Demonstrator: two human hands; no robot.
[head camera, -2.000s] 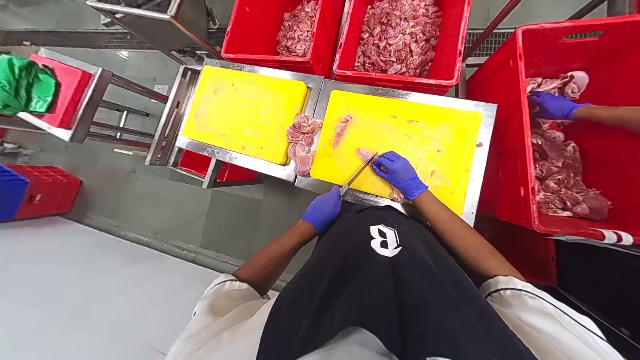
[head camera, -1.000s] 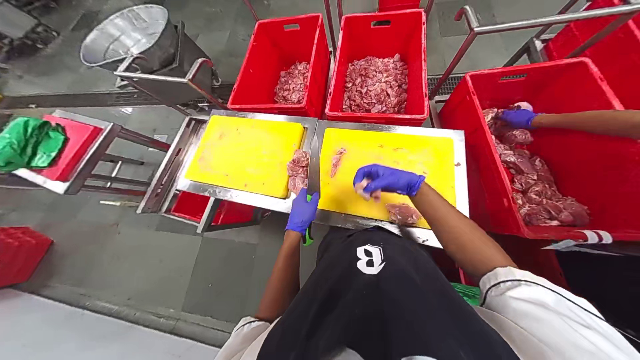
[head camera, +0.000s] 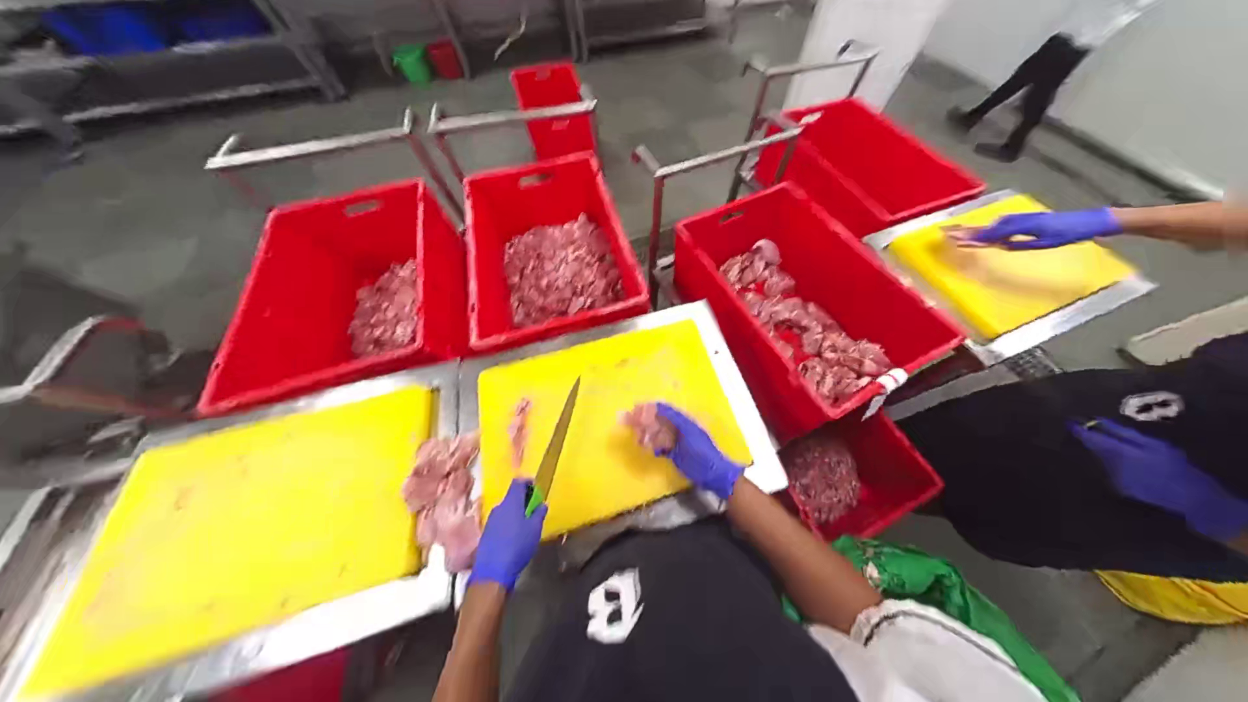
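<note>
My left hand (head camera: 512, 531), in a blue glove, is closed round the green handle of a knife (head camera: 558, 444), its blade pointing up over the yellow cutting board (head camera: 604, 366). In my blue-gloved right hand (head camera: 697, 450) is a piece of raw meat (head camera: 648, 427), held at the board's right part. Small meat scraps (head camera: 520, 429) lie on the board left of the blade. A pile of raw meat pieces (head camera: 444, 497) rests between this board and a second yellow board (head camera: 263, 526) on the left.
Red crates of meat (head camera: 561, 268), (head camera: 390, 302) stand behind the boards. Another red crate (head camera: 819, 302) with meat is at the right, above a lower red crate (head camera: 902, 473). A co-worker's gloved hand (head camera: 1048, 229) touches meat at a further yellow board (head camera: 1004, 263). Metal rails (head camera: 517, 115) stand behind.
The view has swung up and to the right. The co-worker's hand, earlier in the right crate, is now over their own board. The knife blade now points up from my left hand.
</note>
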